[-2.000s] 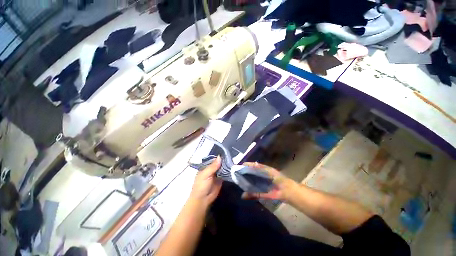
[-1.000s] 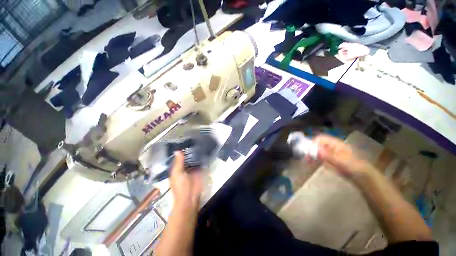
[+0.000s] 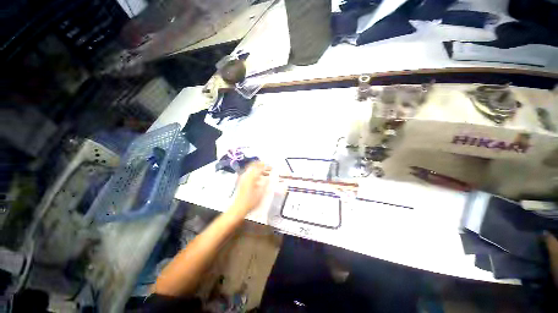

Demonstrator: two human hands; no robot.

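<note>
My left hand (image 3: 252,184) is over the table at the left end of the clear sewing template (image 3: 312,206), beside a small dark bundle with pinkish strands (image 3: 237,160). Its fingers are blurred, so I cannot tell whether they grip anything. The template lies flat, with dark-edged slots and a brown strip. My right hand (image 3: 551,246) is mostly cut off by the right edge, against a stack of dark and pale fabric pieces (image 3: 511,226); its fingers cannot be made out. The cream HIKARI sewing machine (image 3: 428,137) stands behind the template.
A blue perforated basket (image 3: 110,194) is at the left, beside the table edge. Dark fabric pieces (image 3: 200,142) lie between it and my left hand. A thin red tool (image 3: 443,178) lies under the machine arm. More dark pieces (image 3: 385,29) lie on the table behind.
The view has swung left, bringing in the basket. My hands have parted from the striped bundle they held together. My left hand has moved left past the machine; my right hand is at the fabric stack.
</note>
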